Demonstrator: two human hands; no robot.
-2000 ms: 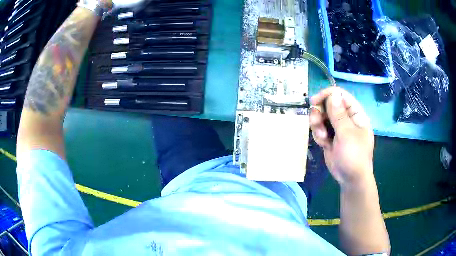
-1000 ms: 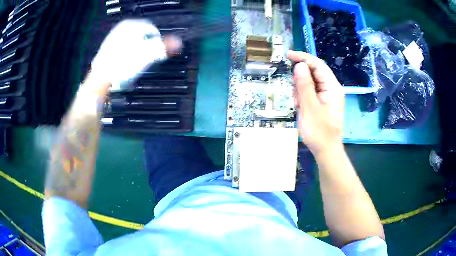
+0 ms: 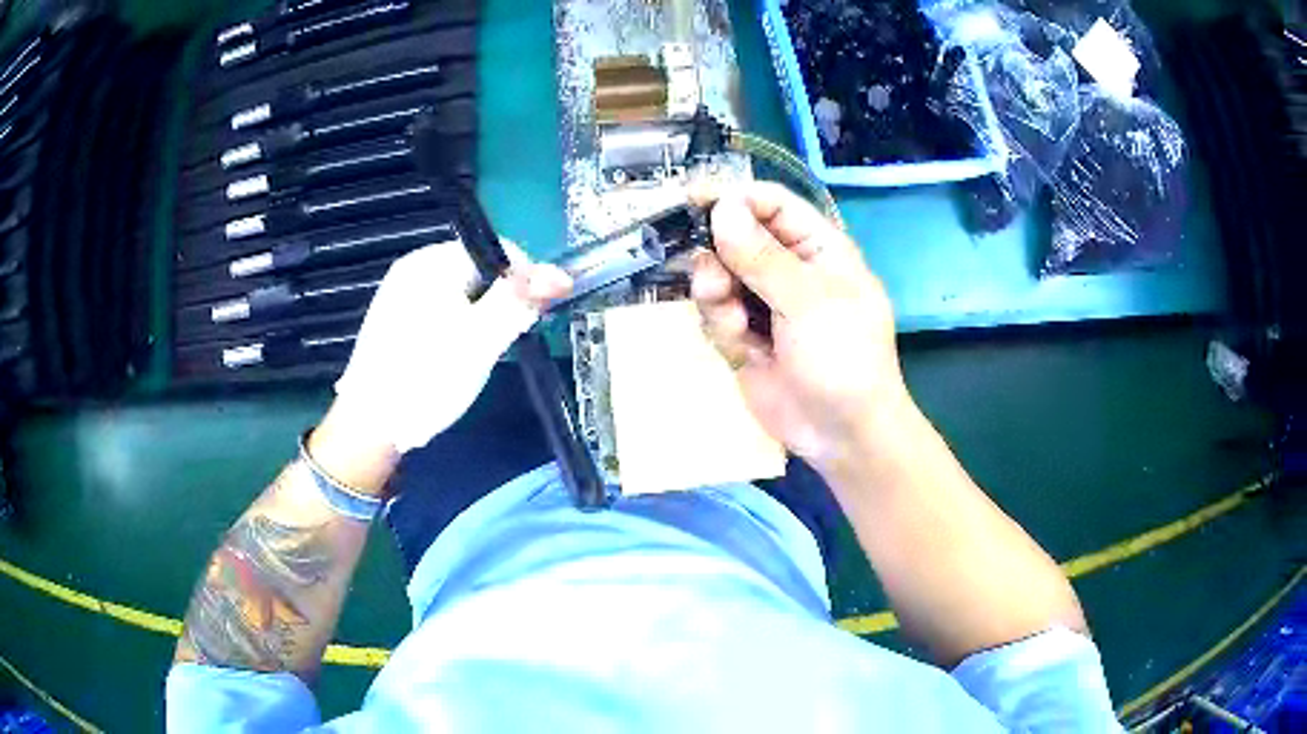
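My left hand (image 3: 430, 333), in a white glove, grips a tubular unit (image 3: 609, 268) with a bright silver end section pointing right. A long thin black arm (image 3: 552, 409) crosses at the left hand and hangs down towards my shirt. My bare right hand (image 3: 788, 308) has thumb and fingers pinched on a small black end piece (image 3: 698, 227) at the silver end. Whether the piece touches the unit is hard to tell. Both hands are above the assembly fixture (image 3: 588, 194), just beyond its cream-white cover plate (image 3: 681, 409).
A black parts tray (image 3: 201, 294) with rows of tubular units lies left, with stacked trays farther left. The fixture's brass-coloured clamp (image 3: 628, 89) is beyond my hands. A thin air hose (image 3: 786, 155) curves beside a blue parts bin (image 3: 917, 175). Plastic bags (image 3: 1115, 187) lie right of it.
My left hand has moved from over the tray to the fixture and now holds a unit. My right hand has come beside its silver end. The view has shifted right.
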